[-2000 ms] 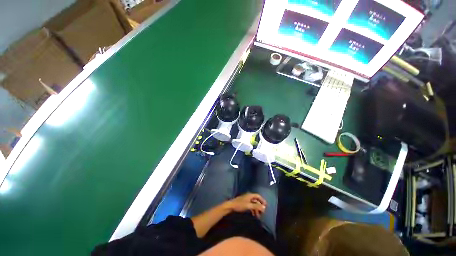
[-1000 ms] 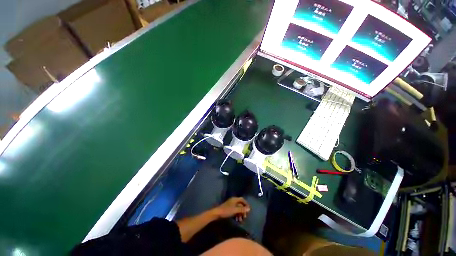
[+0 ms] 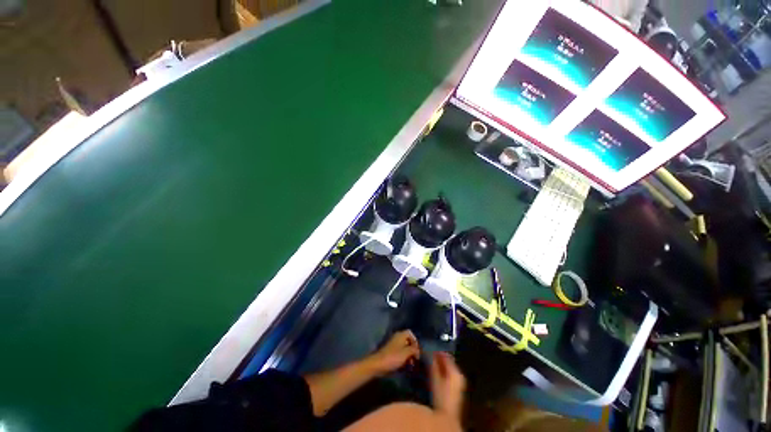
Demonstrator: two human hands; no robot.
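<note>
Three dome cameras with glossy black heads and white bodies stand in a row at the bench's front edge: the left one [image 3: 396,201], the middle one [image 3: 432,223] and the right one [image 3: 471,251]. A short white pigtail cable [image 3: 455,316] hangs from the right camera, and the other two have one each. My left hand [image 3: 397,351] is over my lap, below the cameras, fingers curled. My right hand [image 3: 447,381] is beside it, blurred. Neither hand touches a camera. Whether either hand holds anything is too dark and blurred to tell.
A green conveyor [image 3: 194,202] runs along the left. On the bench are a keyboard [image 3: 549,224], a tape roll [image 3: 572,288], a red pen [image 3: 554,304], a mouse [image 3: 581,336] and a small parts tray [image 3: 507,160]. A lit monitor [image 3: 592,93] stands behind.
My right hand has come into view beside my left hand. My left hand stays over my lap. The cameras keep their places on the bench; the view has shifted slightly.
</note>
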